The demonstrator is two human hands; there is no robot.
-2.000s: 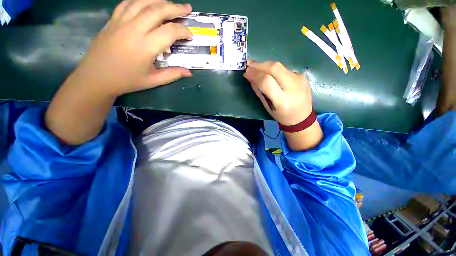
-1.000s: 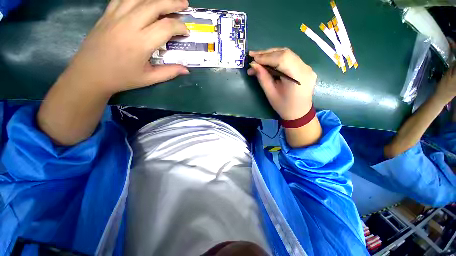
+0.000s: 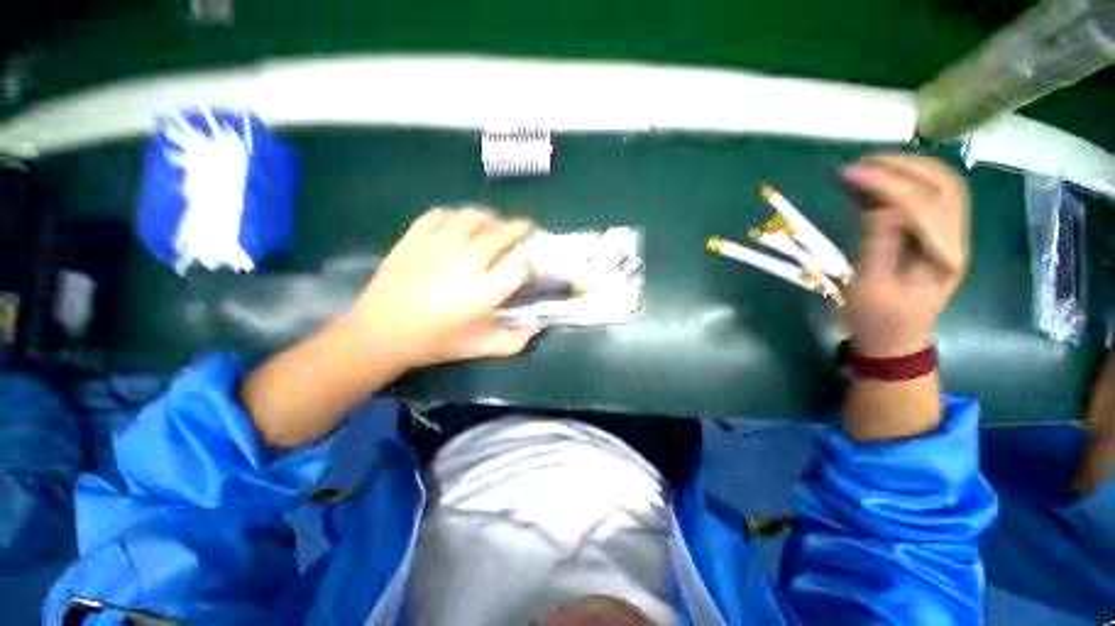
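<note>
The opened phone body point(image 3: 605, 275), silvery-white and blurred, lies flat on the dark green bench mat in front of me. My left hand point(image 3: 459, 279) holds its left end, fingers over the top edge and thumb at the lower edge. My right hand point(image 3: 907, 239) is raised at the right, beside the flex cables, blurred, with its fingers curled. I cannot tell whether the dark tweezers are in it. Several white flex cables point(image 3: 783, 251) with orange ends lie fanned on the mat, between the phone and my right hand.
A blue bin point(image 3: 276, 196) with white strips stands at the back left. A small white sheet with dark rows point(image 3: 516, 153) lies near the white rail point(image 3: 685, 95). A clear plastic bag point(image 3: 1056, 263) lies at the far right. A grey post point(image 3: 1021, 67) crosses the back right. A neighbour's arm shows at the right edge.
My right hand has left the phone's right end and moved right, past the flex cables. My left hand still holds the phone. The view has tilted up, showing the bin, rail and small sheet.
</note>
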